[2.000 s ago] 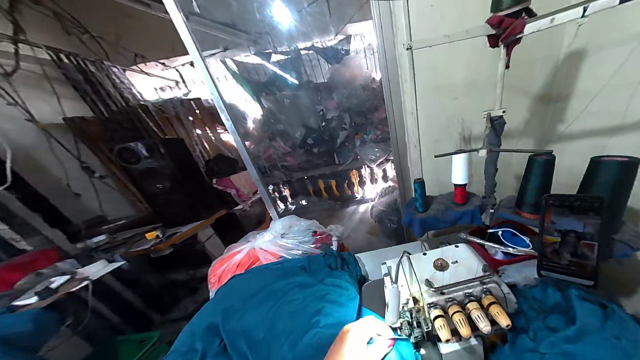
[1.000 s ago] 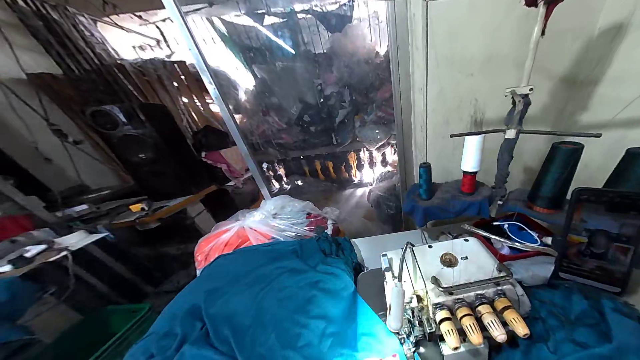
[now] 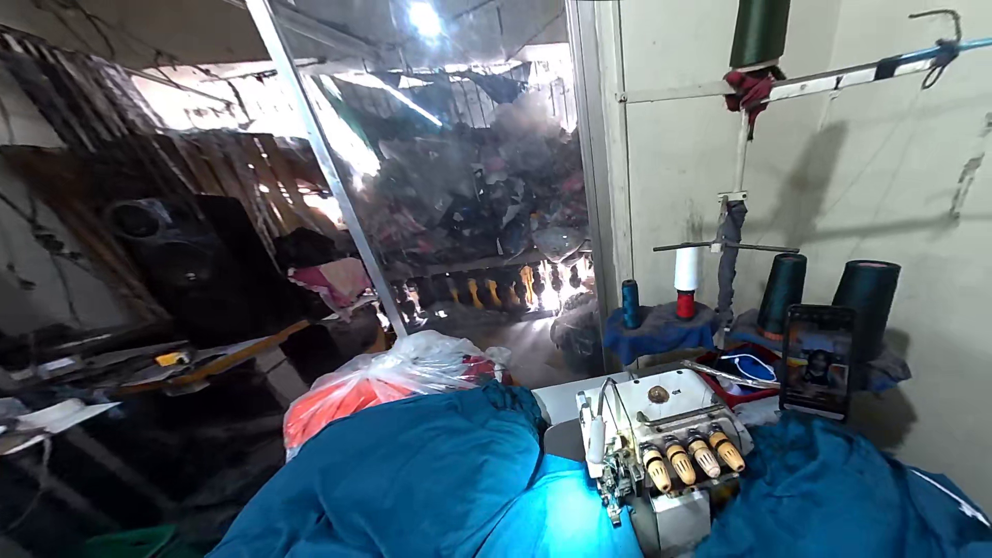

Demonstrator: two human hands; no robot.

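Neither of my hands shows in the head view. An overlock sewing machine with several tan tension knobs stands at the lower middle right. Teal fabric is heaped to its left, and a brightly lit part of it lies flat beside the needle and presser foot area. More teal fabric lies bunched to the right of the machine. Whatever my hands hold or touch is out of sight below the frame.
A plastic bag with red contents sits behind the fabric heap. Thread cones and a propped smartphone stand behind the machine at the right. A red tray holds small items. A metal-framed glass panel rises behind.
A hand was at the needle area two seconds ago; it is out of view now. The view has shifted since the last frame.
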